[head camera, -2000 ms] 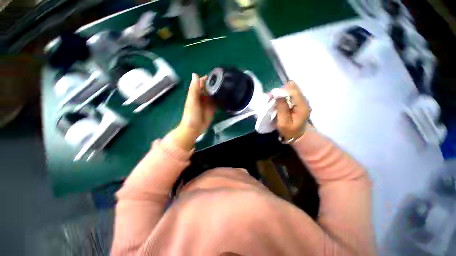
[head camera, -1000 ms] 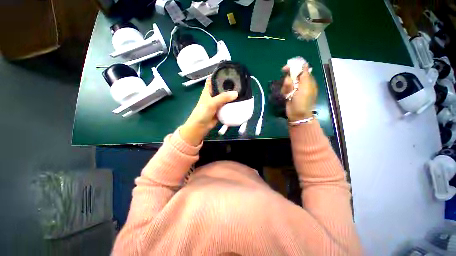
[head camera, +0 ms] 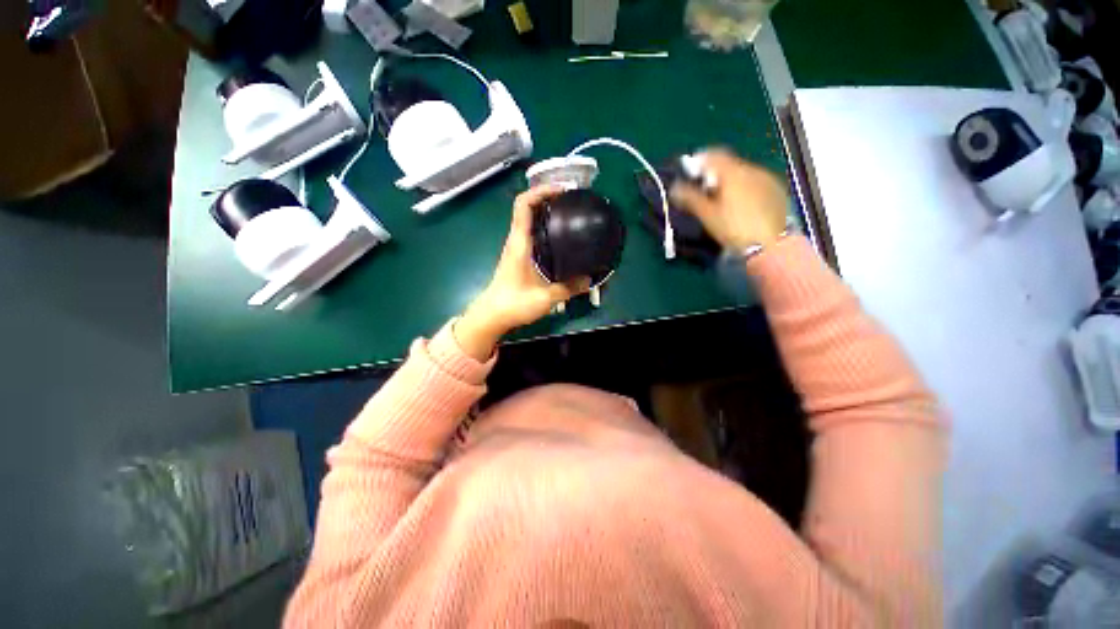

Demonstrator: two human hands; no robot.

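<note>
My left hand [head camera: 522, 273] holds a security camera [head camera: 579, 238] over the green mat near its front edge, with the glossy black round part facing up. A white round base shows behind it, two short white stubs point towards me, and a thin white cable [head camera: 649, 168] curves to its right. My right hand [head camera: 737, 203] is blurred, at the right of the mat, with a small white wipe [head camera: 699, 170] at its fingertips. A dark cloth [head camera: 673, 219] lies under and beside these fingers; whether they grip it is unclear.
Several cameras with white brackets [head camera: 295, 252] stand on the mat's left. White pieces, a yellow piece [head camera: 521, 17], a thin stick [head camera: 618, 57] and a clear jar [head camera: 727, 22] are at the back. The white table [head camera: 933, 307] at right bears more cameras. A carton [head camera: 55, 111] is at far left.
My left hand has turned the camera, so its lens ring no longer shows and the plain black side faces up. My right hand has moved down and left to the dark cloth.
</note>
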